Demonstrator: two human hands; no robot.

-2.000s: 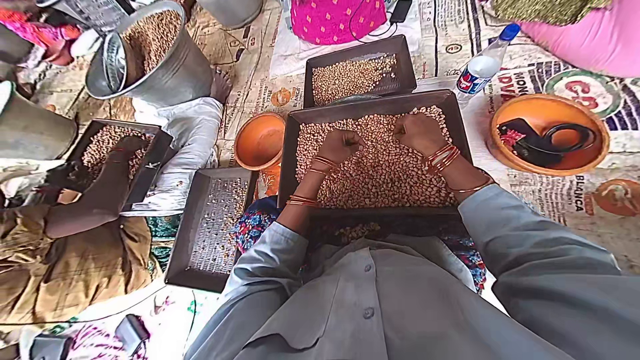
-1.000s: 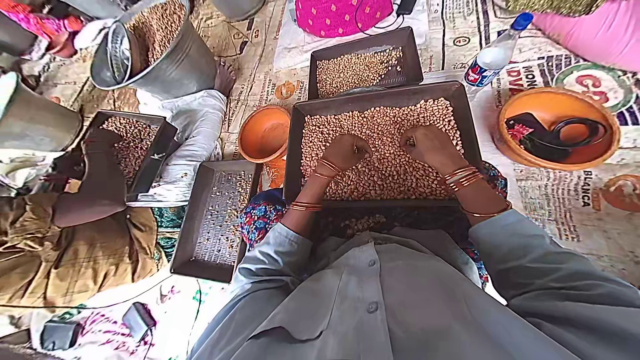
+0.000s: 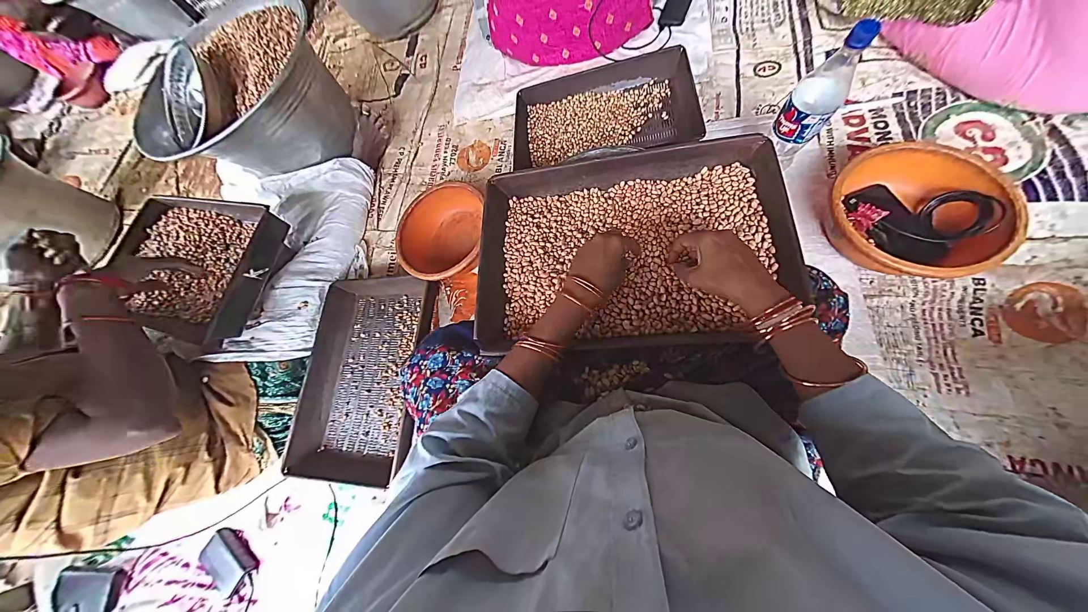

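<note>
A dark rectangular tray lies across my lap, spread with light brown nuts or beans. My left hand rests on them near the tray's middle, fingers curled down. Close to its right, my right hand also touches them, thumb and fingertips bent together. Whether either hand pinches a piece is too small to tell. Behind this tray stands a second dark tray with paler pieces. A perforated tray with a few scattered pieces lies to the left. Some loose pieces rest on my lap.
An orange bowl stands left of my tray; a wider orange bowl holding dark items is at right. A plastic bottle stands behind. At left are a metal bucket and a co-worker's hand over another tray.
My right hand has moved slightly down in the tray since one second ago. My left hand remains over the nuts or beans, near the middle.
</note>
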